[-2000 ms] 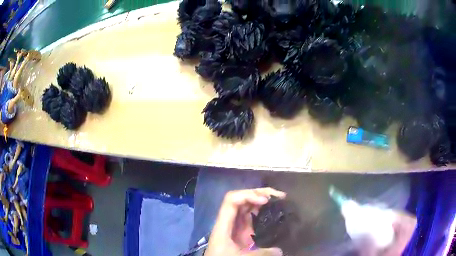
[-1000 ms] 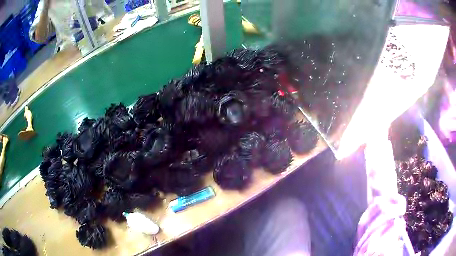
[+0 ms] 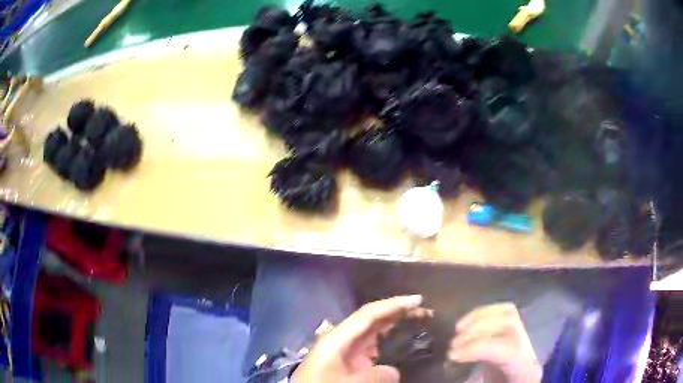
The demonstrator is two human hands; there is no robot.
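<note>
My left hand (image 3: 359,340) is bare and blurred, its thumb and fingers curved around a black spiky hair piece (image 3: 407,340) over my lap. My right hand (image 3: 494,340) is at the right side of the same piece, fingertips bent towards it; dark material shows at its fingertips, but blur hides what it is or whether it is gripped. The white glue bottle (image 3: 422,212) with its teal nozzle stands or lies near the worktop's front edge. A flat light-blue packet (image 3: 499,218) lies to its right.
A large heap of black hair pieces (image 3: 434,116) covers the worktop's middle and right. A small cluster (image 3: 86,149) sits at left. Tan pieces lie on the green belt (image 3: 180,16). Red stools (image 3: 66,322) and a shallow blue bin (image 3: 206,340) are below at left.
The view swung right and came back. The glue bottle, in my right hand two seconds ago, is on the worktop. Both hands, out of view one second ago, are together at the hair piece.
</note>
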